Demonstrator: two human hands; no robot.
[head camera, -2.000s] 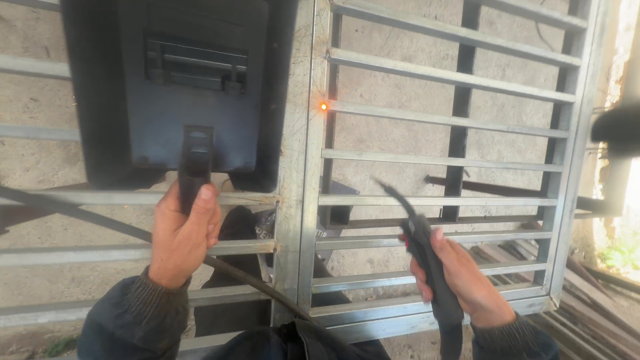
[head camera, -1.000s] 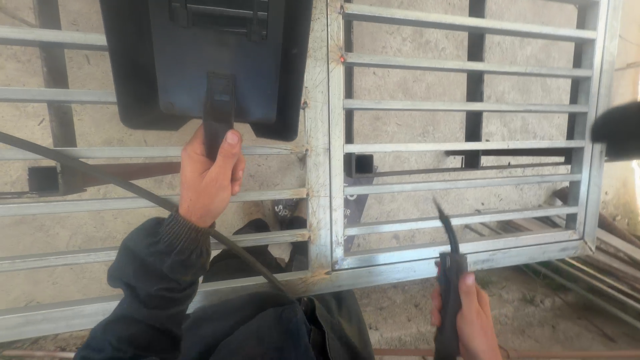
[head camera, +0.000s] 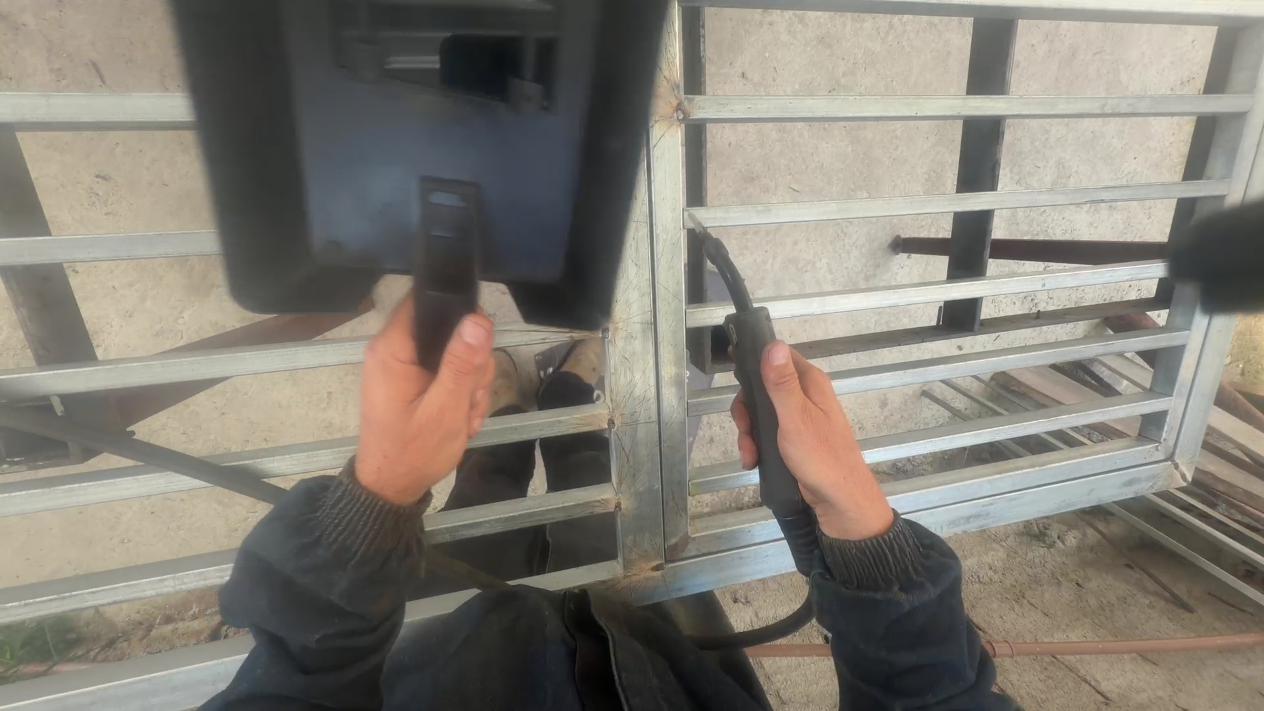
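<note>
My left hand grips the handle of a black handheld welding shield, which covers part of the frame at the upper left. My right hand is closed around the black handle of a MIG welding torch. The torch's tip points up and left, at or just over the left end of a crossbar, near the upright of a galvanized steel tube frame; whether it touches I cannot tell. A brown weld spot marks the joint of a higher crossbar. The torch cable runs down past my right sleeve.
Dark steel supports stand under the frame. Metal bars and strips lie on the ground at the lower right. A dark cable crosses at the left, and a reddish hose lies at the lower right. A blurred dark object juts in from the right edge.
The glow at a crossbar joint two seconds ago is gone. Since one second ago my right hand has brought the torch up and left, to the frame's middle upright. The shield remains in my left hand.
</note>
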